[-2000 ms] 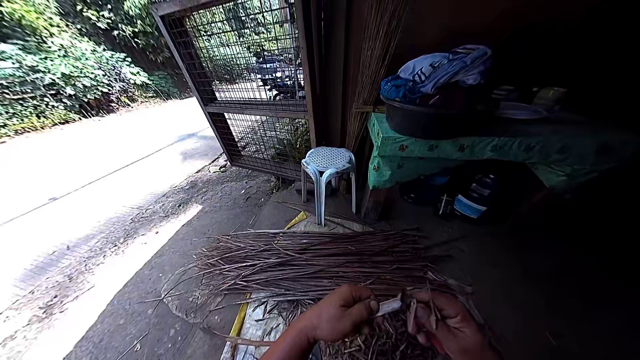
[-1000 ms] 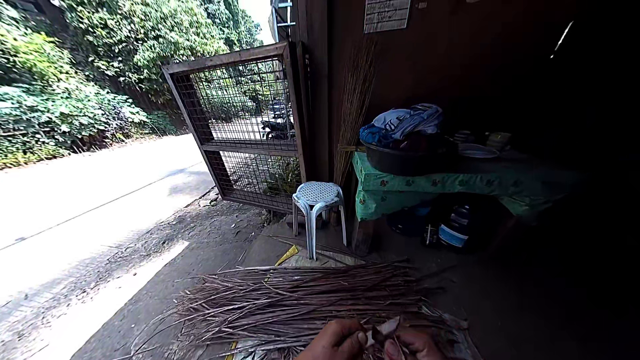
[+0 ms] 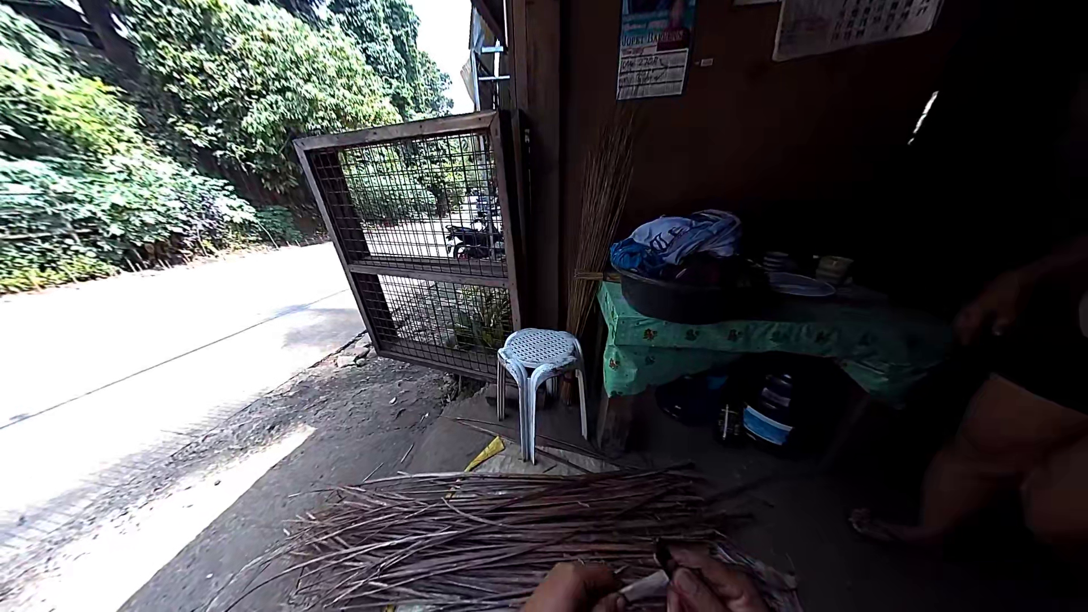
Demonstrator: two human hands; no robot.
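Note:
At the bottom edge of the head view, my left hand (image 3: pixel 578 588) and my right hand (image 3: pixel 710 582) are close together, fingers bent. Between them is a small pale strip (image 3: pixel 646 586), pinched by my left fingers, its material not clear. A short dark piece (image 3: pixel 663 557) sticks up at my right fingertips; whether it is a blade or plant matter I cannot tell. Just beyond my hands lies a wide heap of long, dry brown stalks (image 3: pixel 493 527) on a pale sheet with a yellow edge (image 3: pixel 486 453).
Beyond the heap are a white plastic stool (image 3: pixel 541 348) and a wood-framed wire mesh gate (image 3: pixel 433 276). A table with a green cloth (image 3: pixel 714 340) holds a dark basin (image 3: pixel 671 297) of clothes. At right stands another person (image 3: pixel 986 459). Upright sticks (image 3: pixel 599 221) lean on the wall.
The view has tilted up, so my hands sit lower in it. Another person has come into view at the right. My hands stay close together around a pale piece.

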